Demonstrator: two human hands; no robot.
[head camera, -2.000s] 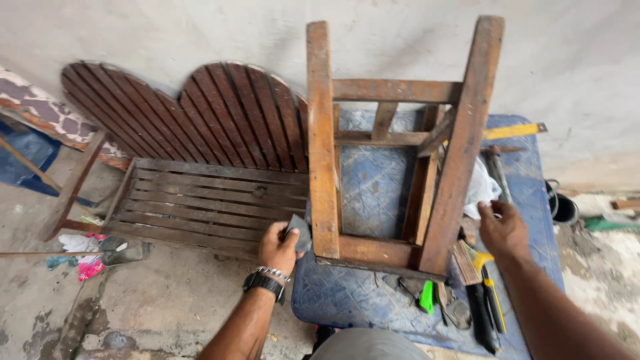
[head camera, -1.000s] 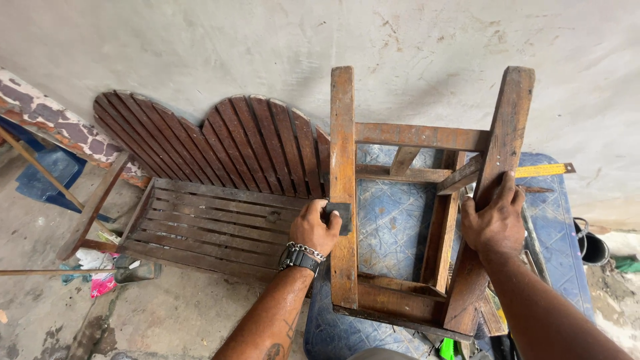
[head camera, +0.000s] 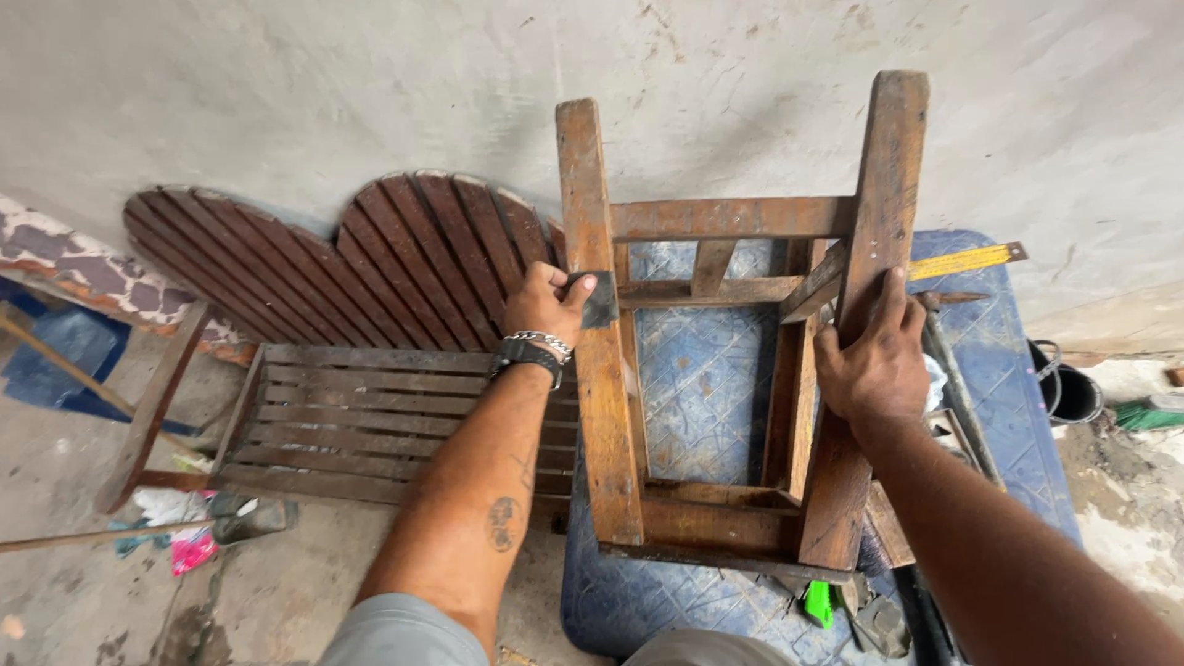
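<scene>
A worn wooden frame (head camera: 603, 444) with two long legs stands on a blue plastic table (head camera: 708, 379). My left hand (head camera: 546, 310) pinches a dark piece of sandpaper (head camera: 598, 301) between thumb and fingers, flat against the frame's left leg. A chain bracelet and a dark band circle that wrist. On the right leg rests my right hand (head camera: 874, 361), its fingers wrapped over the leg's face and edge. Just beyond it lie a hammer (head camera: 953, 370) and a yellow measuring rule (head camera: 967, 263). A bright green plastic-handled tool (head camera: 819, 603) lies below the frame.
A slatted wooden bench (head camera: 370, 416) with a rounded back stands at left against the wall. A broom handle (head camera: 102, 535), colored scraps and a blue plastic object (head camera: 69, 351) are on the floor. A black bucket (head camera: 1073, 393) stands right of the table.
My right hand has gone from beside the white plastic at the table's right to the frame's right leg. The left hand has moved up the left leg with the sandpaper.
</scene>
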